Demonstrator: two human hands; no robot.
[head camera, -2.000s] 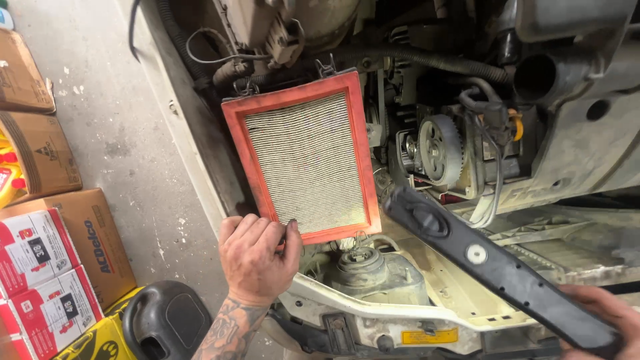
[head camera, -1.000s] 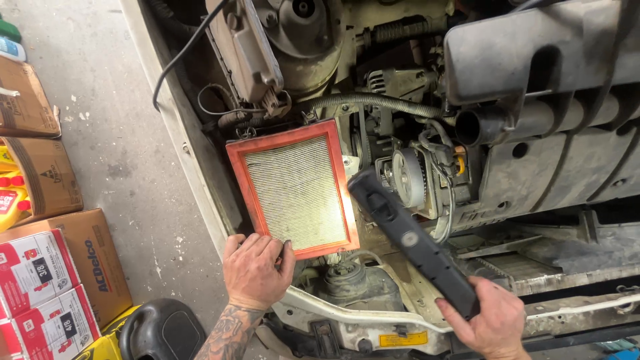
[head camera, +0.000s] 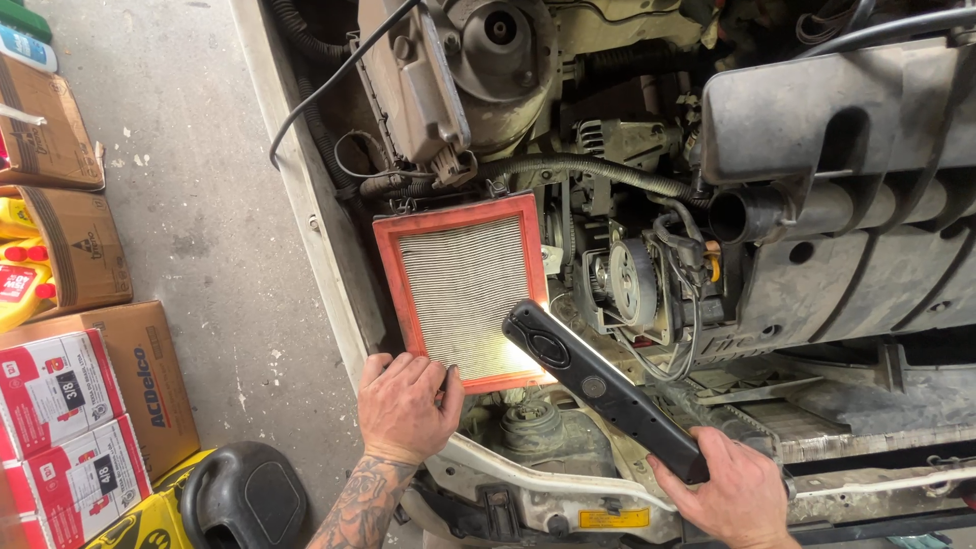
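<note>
A pleated engine air filter with a red rubber frame (head camera: 473, 293) lies in the engine bay, its pleats facing up. My left hand (head camera: 408, 408) holds the filter's lower left corner, with the thumb on the edge of the frame. In my right hand (head camera: 724, 484) is a black handheld work light (head camera: 598, 385), gripped at its lower end. The lamp's far end is over the filter's lower right part, and its glow falls on the pleats and frame there. A toothed timing pulley (head camera: 634, 282) shows to the right of the filter.
The car's pale fender edge (head camera: 305, 221) runs along the left of the bay. A black engine cover (head camera: 862, 282) fills the right side. A black cable (head camera: 313, 99) hangs over the upper left. Cardboard boxes (head camera: 145, 366) and a black jug (head camera: 248, 496) stand on the floor.
Since the one-second-old frame, the work light has moved left over the filter's lower right corner, and its glow now shows there. My left hand stays at the filter's lower left corner.
</note>
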